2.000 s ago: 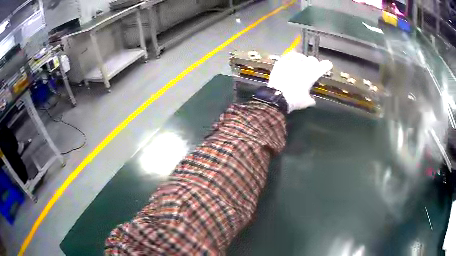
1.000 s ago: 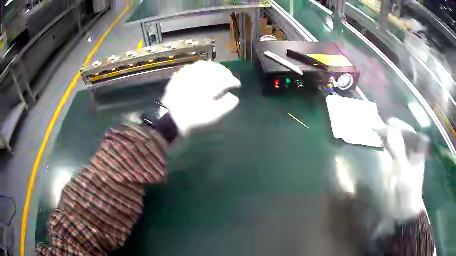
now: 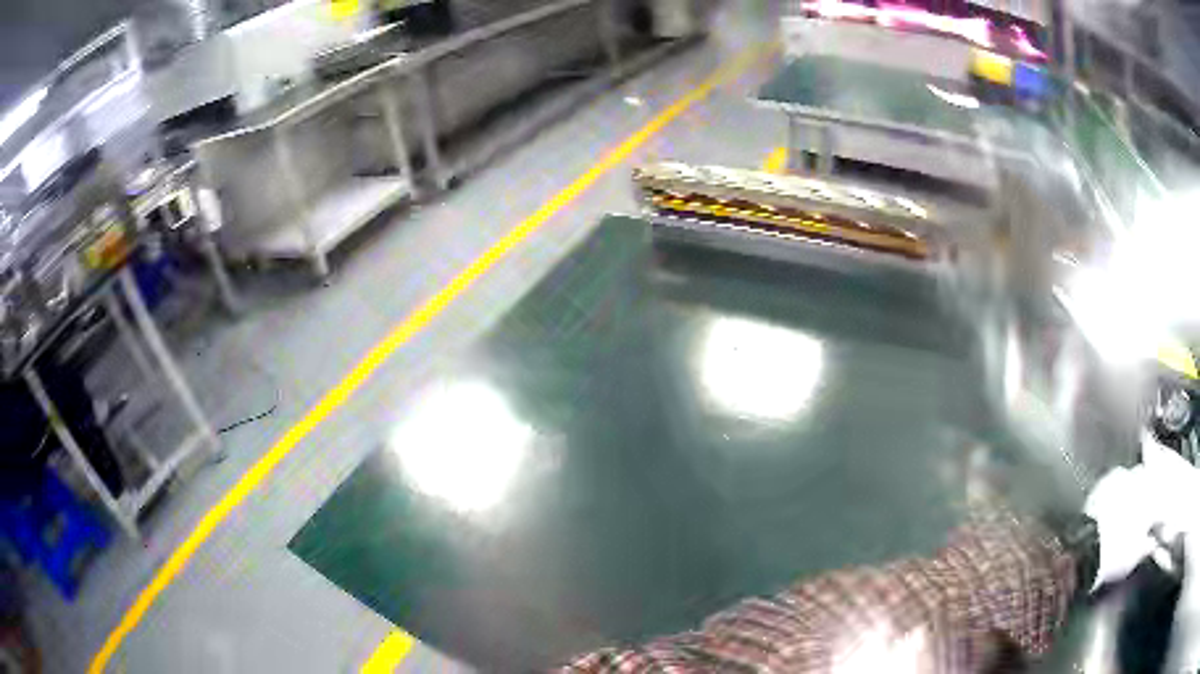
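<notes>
A long metal housing with a yellow-orange strip along its side lies at the far edge of the glossy dark green mat. My left arm, in a plaid sleeve, reaches across the bottom to the right. My left hand, in a white glove, is blurred at the right edge; its fingers and anything in them cannot be made out. No hand touches the housing. My right hand cannot be made out.
The green mat has bright light reflections. Part of a dark box with a round knob shows at the right edge. A yellow floor line runs left of the mat. Metal benches and blue plastic stand at the left; another green-topped table is behind.
My left hand has left the housing and moved to the right edge. My right hand, seen one second ago, is no longer distinguishable. The view has swung left again, and the housing stays at the far edge.
</notes>
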